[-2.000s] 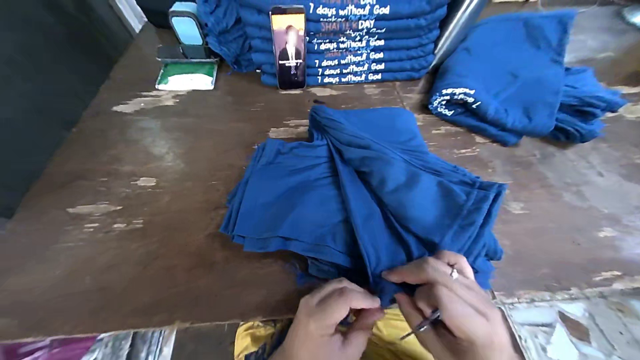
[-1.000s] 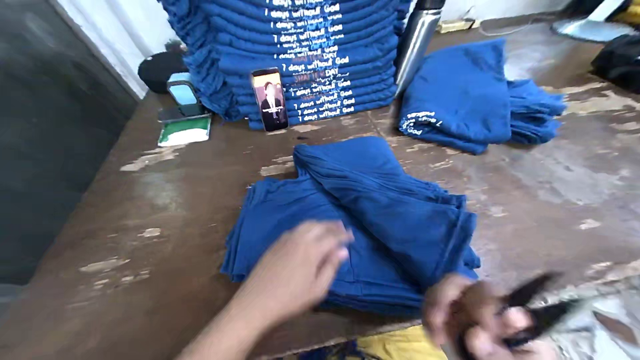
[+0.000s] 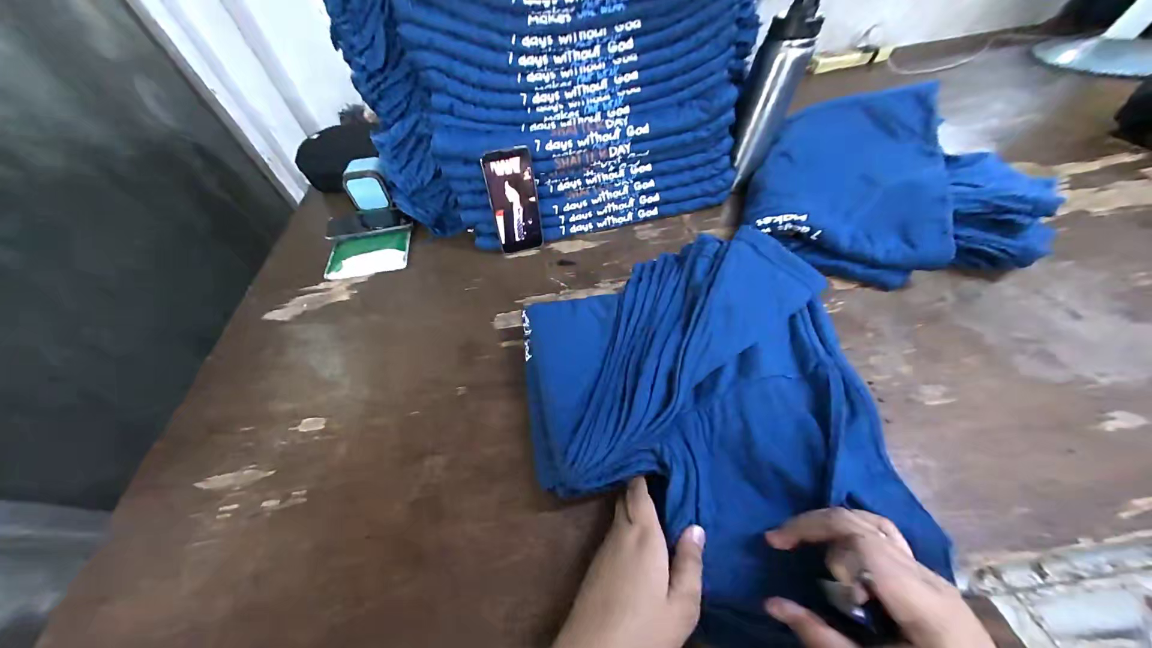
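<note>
Blue folded garments [image 3: 756, 396] lie in a layered pile in front of me on the brown table. My left hand [image 3: 643, 576] is at the pile's near edge, fingers under the layers and thumb on top, holding the fabric. Over the near right part of the pile, my right hand [image 3: 868, 576] has its thumb and index finger apart; a small dark tool with a metal part [image 3: 846, 603], mostly hidden, sits in its palm. Whether the tool is the pair of snips seen earlier cannot be made out.
A tall stack of blue printed garments [image 3: 585, 117] stands at the back, with a phone [image 3: 513, 200] leaning on it. Right of it are a steel bottle [image 3: 776, 99] and another folded blue pile [image 3: 855, 180]. A green and white pad [image 3: 368, 254] lies at the left.
The garment pile is turned and opened out, with many layered edges now showing. My left hand has moved from on top of the pile to its near edge; my right hand has come in over the fabric.
</note>
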